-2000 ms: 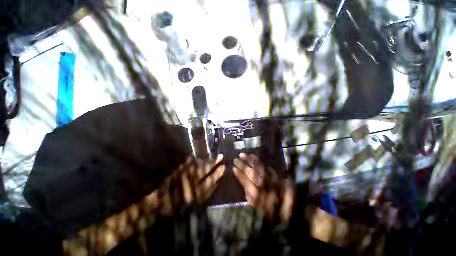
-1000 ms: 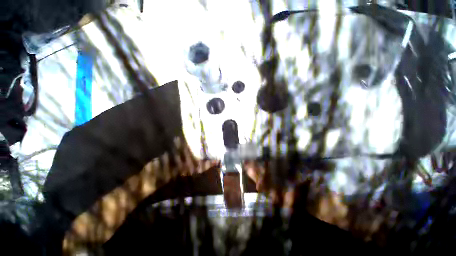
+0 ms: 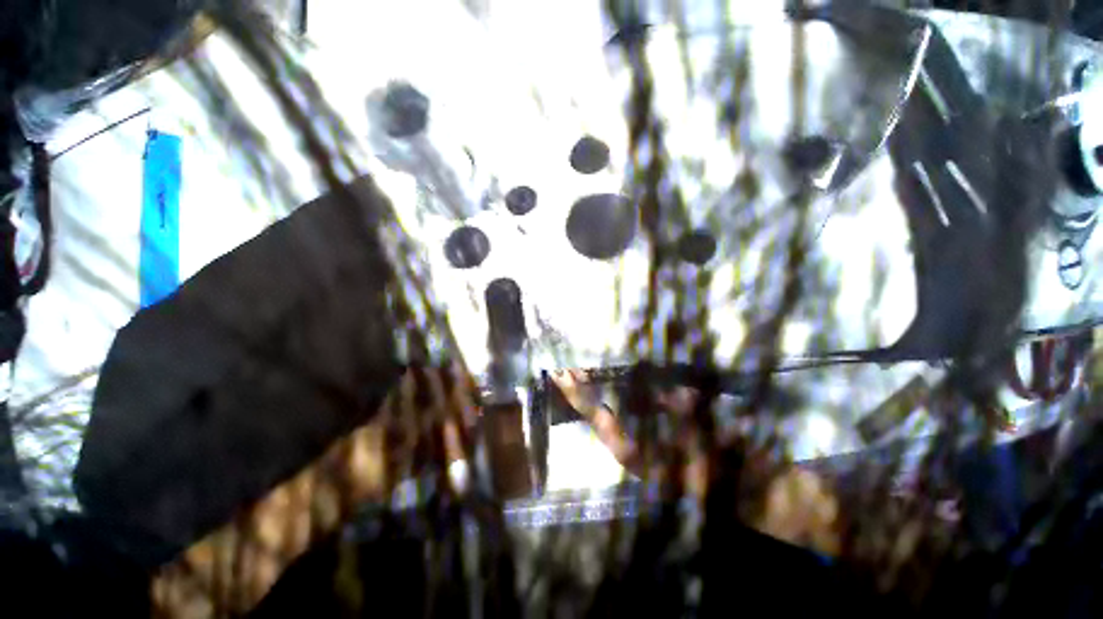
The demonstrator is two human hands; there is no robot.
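Observation:
A dark fabric panel lies on the white machine bed, left of the white sewing machine head. My left hand is at the panel's right part, largely covered by blurred dark strands; its fingers cannot be made out. My right hand is just right of the narrow metal part below the head, fingertips near the head's lower edge. Strands cover most of it, and whether it grips cloth cannot be told. The needle is not clearly visible.
A blue tape strip is stuck on the table at the left. A small tan piece and red loop handles lie at the right. The table's front edge runs below the hands. Dark strands block much of the view.
The view has shifted, lowering and then partly returning. Less dark cloth shows between my hands than two seconds ago, and white surface shows there now. The panel's left part remains on the bed.

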